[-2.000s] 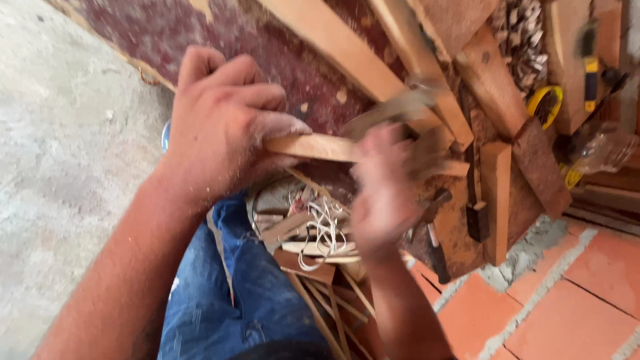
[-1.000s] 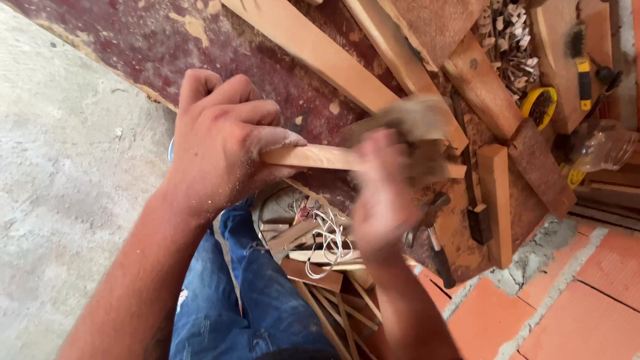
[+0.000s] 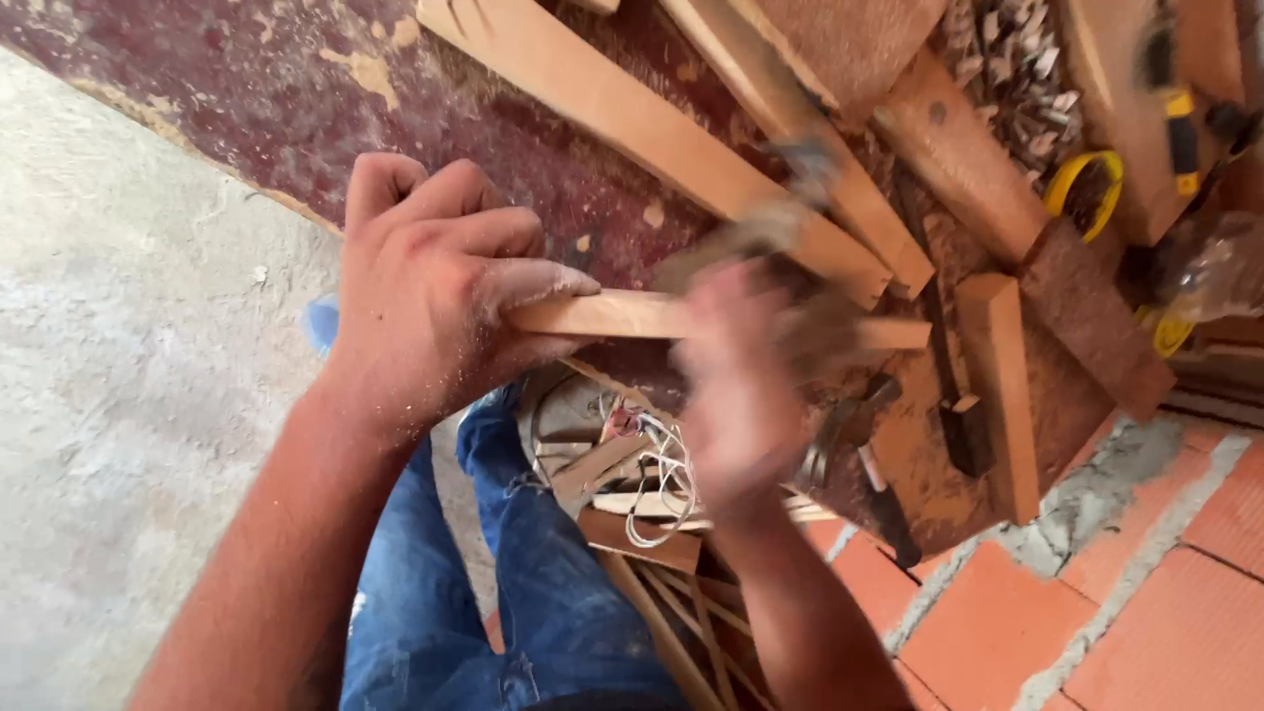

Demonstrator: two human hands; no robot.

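My left hand (image 3: 444,286), dusted with pale powder, grips the near end of a slim light wooden strip (image 3: 622,314) between thumb and fingers. The strip runs rightward over the worn dark red tabletop (image 3: 296,109), and its far end shows beyond my right hand. My right hand (image 3: 736,365) is blurred by motion and closed around a brownish block-like object (image 3: 790,267) that lies across the strip. Blur hides what that object is. A long wooden board (image 3: 632,128) lies just behind the hands.
Several wood pieces lie at the right, with a claw hammer (image 3: 859,425), a wooden block (image 3: 1002,395), a yellow tape roll (image 3: 1084,193) and a wire brush (image 3: 1180,138). Wood chips (image 3: 1027,89) are heaped behind. Offcuts and white cord (image 3: 662,484) lie below the table edge, beside a brick wall (image 3: 997,622).
My right hand stays blurred at the strip in every frame, still holding the block-like object. My left hand keeps its grip on the strip's near end.
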